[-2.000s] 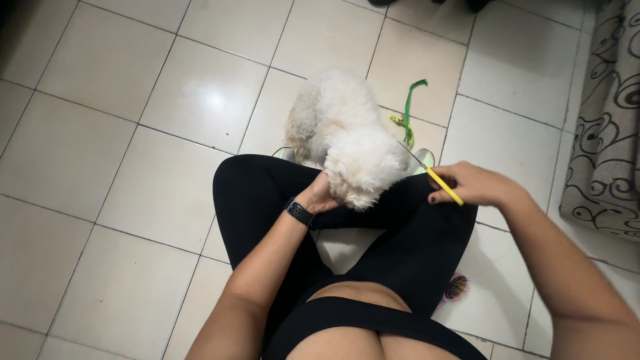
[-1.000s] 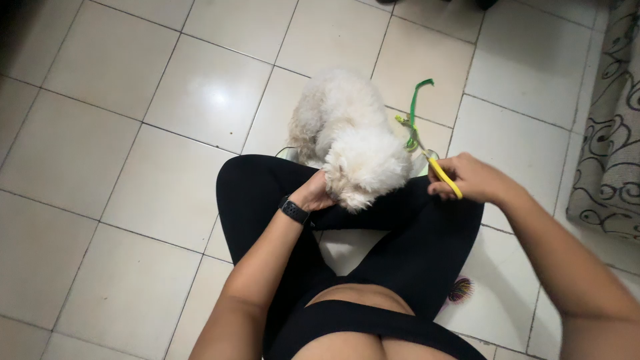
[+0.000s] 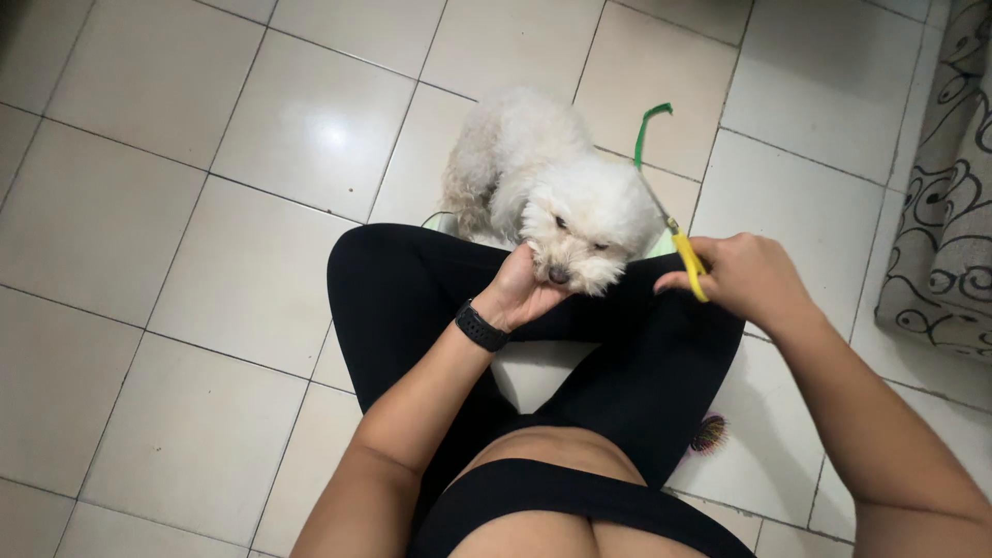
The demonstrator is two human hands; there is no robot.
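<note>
A small white curly-haired dog (image 3: pixel 535 147) is in front of my crossed legs, its face turned up toward me. My left hand (image 3: pixel 535 291) cups the dog's chin from below, and a black watch (image 3: pixel 480 326) is on that wrist. In my right hand (image 3: pixel 732 275) is a pair of yellow-handled scissors (image 3: pixel 688 263), their blades pointing up and left beside the dog's head. Whether the blades are apart is not plain. A green strap (image 3: pixel 641 132) lies on the floor beyond the scissors' tips.
Light floor tiles (image 3: pixel 256 263) surround my black-clad legs (image 3: pixel 387 294). A round bristly multicoloured object (image 3: pixel 709 434) lies on the floor by my right thigh. Patterned grey fabric (image 3: pixel 953 232) hangs or stands along the right edge.
The dog's head has lifted, so its eyes and nose now show. My left hand is now palm up beneath the chin. The scissors stay in my right hand.
</note>
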